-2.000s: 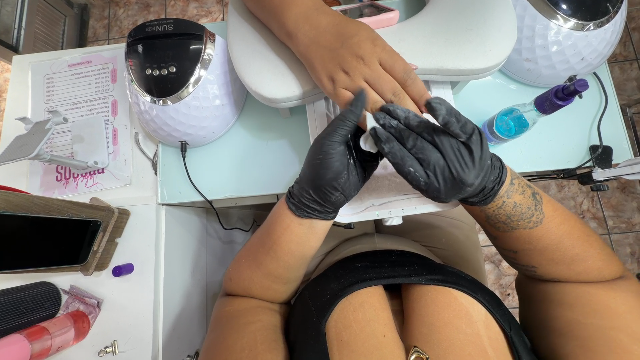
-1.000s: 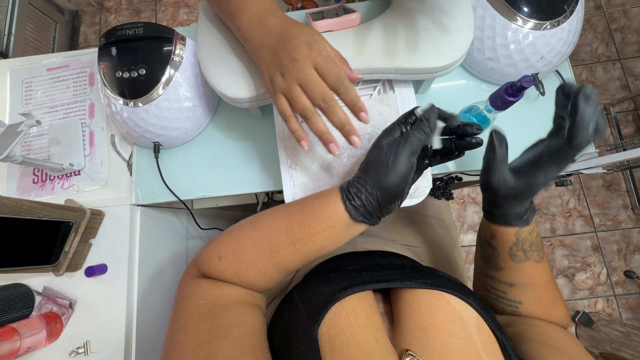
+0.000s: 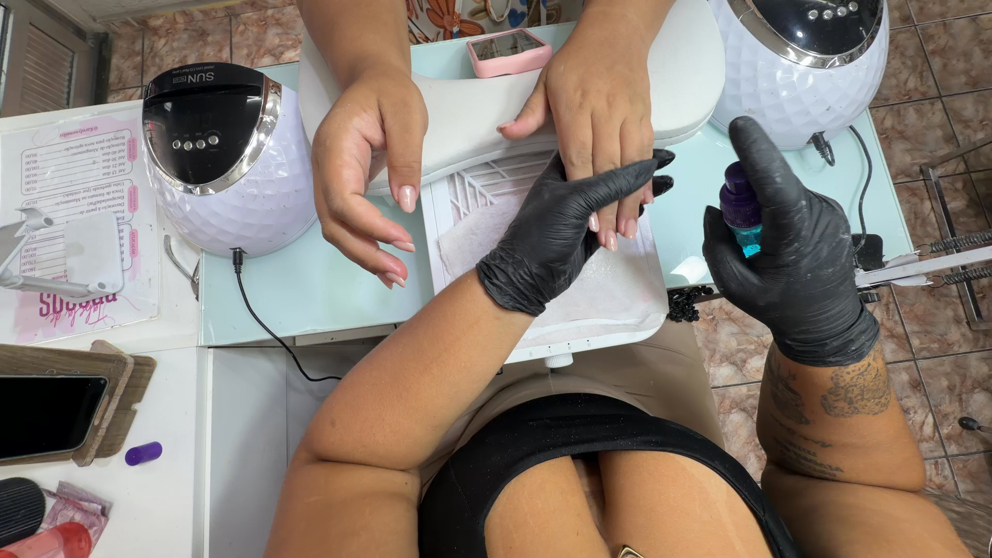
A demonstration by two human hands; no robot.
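My left hand (image 3: 562,225), in a black glove, grips the fingers of the other person's hand (image 3: 604,116), its thumb lying across the top of them. Farther right, my black-gloved right hand (image 3: 790,248) is around a bottle (image 3: 740,201) with a purple top and blue liquid; its thumb and a raised finger show, and the hand covers much of the bottle. The other person's second hand (image 3: 372,147) hovers palm-inward to the left, its fingers loosely curled. A white tray (image 3: 659,310) with a grille and a white wipe (image 3: 480,236) lies below the held fingers.
Domed white nail lamps stand left (image 3: 232,186) and right (image 3: 806,93) of a padded armrest (image 3: 465,116), with a pink-cased device (image 3: 508,53) behind it. A black cable (image 3: 271,325) hangs off the glass table. At left are a phone (image 3: 50,415) and purple cap (image 3: 143,453).
My left hand has gone back to the other person's fingers, apart one second ago. My right hand has moved in to the bottle, which is now turned differently. The other person's second hand has come into view.
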